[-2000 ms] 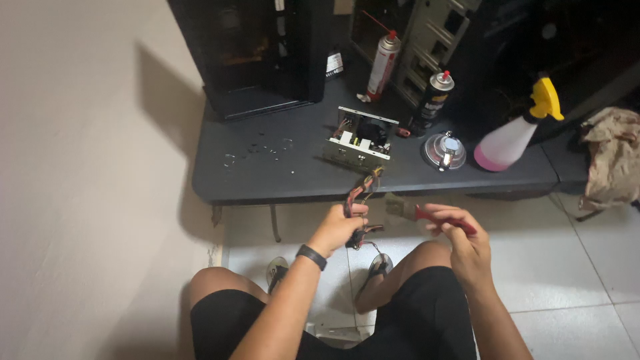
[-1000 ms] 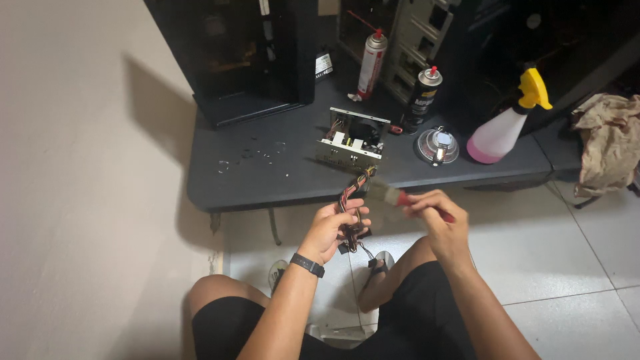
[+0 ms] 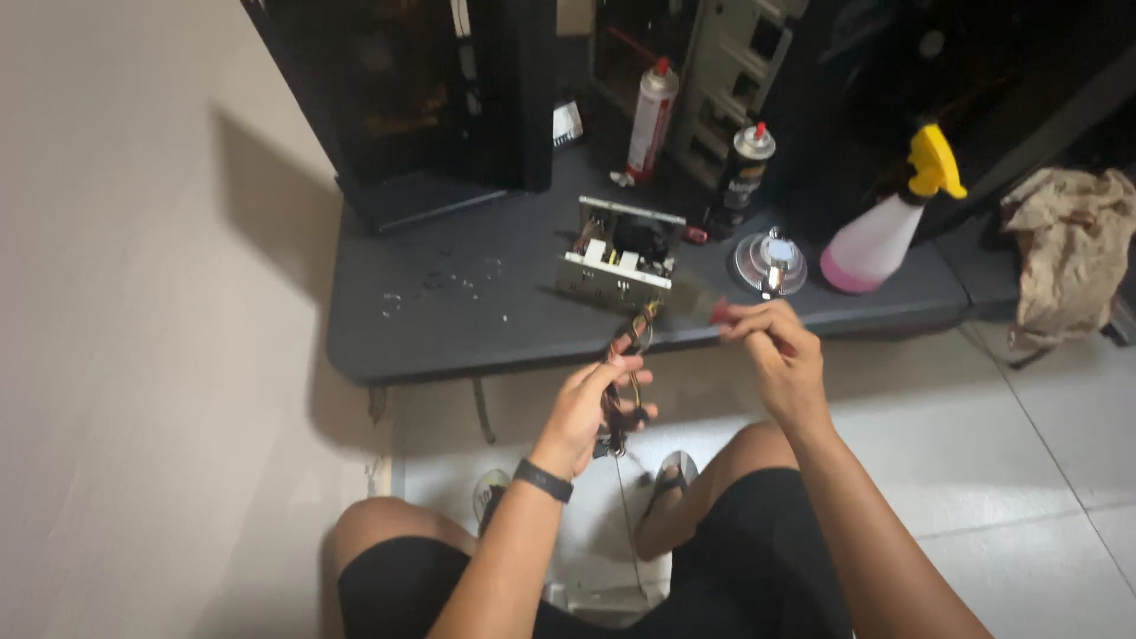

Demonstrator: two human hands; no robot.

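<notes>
My left hand [image 3: 590,404] grips a bundle of power supply cables [image 3: 628,342] in front of the table's front edge. The bundle runs up to an opened computer power supply unit [image 3: 621,257], whose metal housing shows a dark fan, white parts and wires inside. In my right hand [image 3: 781,351] is a brush with a red handle [image 3: 721,312]; its pale bristles, blurred, point left close to the unit's lower right corner and the top of the cables. Whether the bristles touch them I cannot tell.
On the dark table [image 3: 426,346] stand a red-and-white spray can [image 3: 652,120], a black spray can [image 3: 742,182], a round clear-rimmed object [image 3: 770,264] and a spray bottle with pink liquid [image 3: 874,244]. Computer cases [image 3: 408,106] stand behind; a crumpled brown cloth [image 3: 1069,257] lies right.
The brush in my right hand has moved up from beside the cables to the corner of the power supply unit. My left hand still holds the cables.
</notes>
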